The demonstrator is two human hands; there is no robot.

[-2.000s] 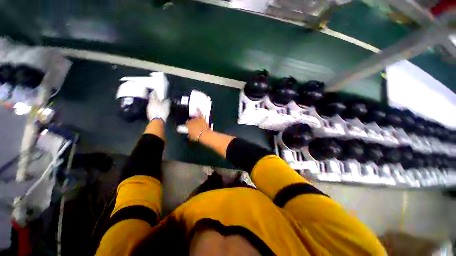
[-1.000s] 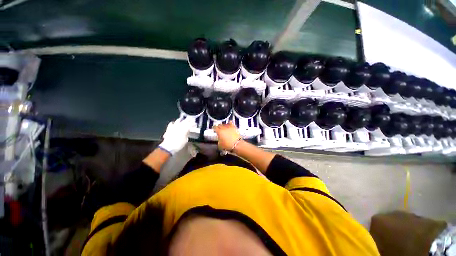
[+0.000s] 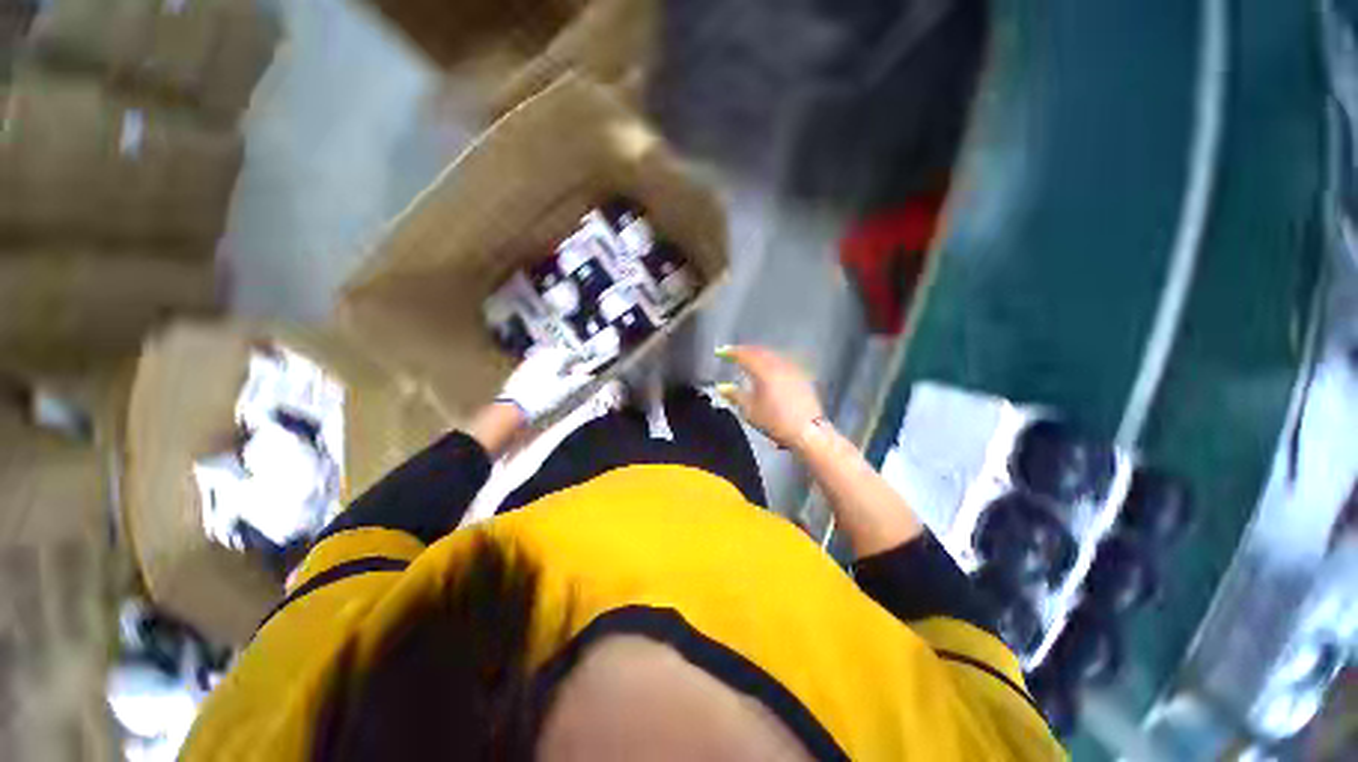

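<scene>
Several white and black security cameras (image 3: 593, 280) lie packed inside a deep open carton (image 3: 432, 253) in front of me. My left hand (image 3: 548, 378), in a white glove, is over the carton's near edge beside the cameras; blur hides whether it grips one. My right hand (image 3: 773, 395) is bare, with a bracelet and yellow fingertips. It is in the air between the carton and the bench, fingers apart, holding nothing.
A second open carton (image 3: 167, 447) with white parts stands at the left, with stacked cartons (image 3: 127, 194) beyond. The green bench (image 3: 1095, 223) runs along the right, bearing cameras with black heads (image 3: 1025, 536). A red object (image 3: 889, 261) is beside the bench.
The view has turned from the bench rows to the cartons on the floor. Both hands have left the cameras on the bench; my left hand is now at the carton.
</scene>
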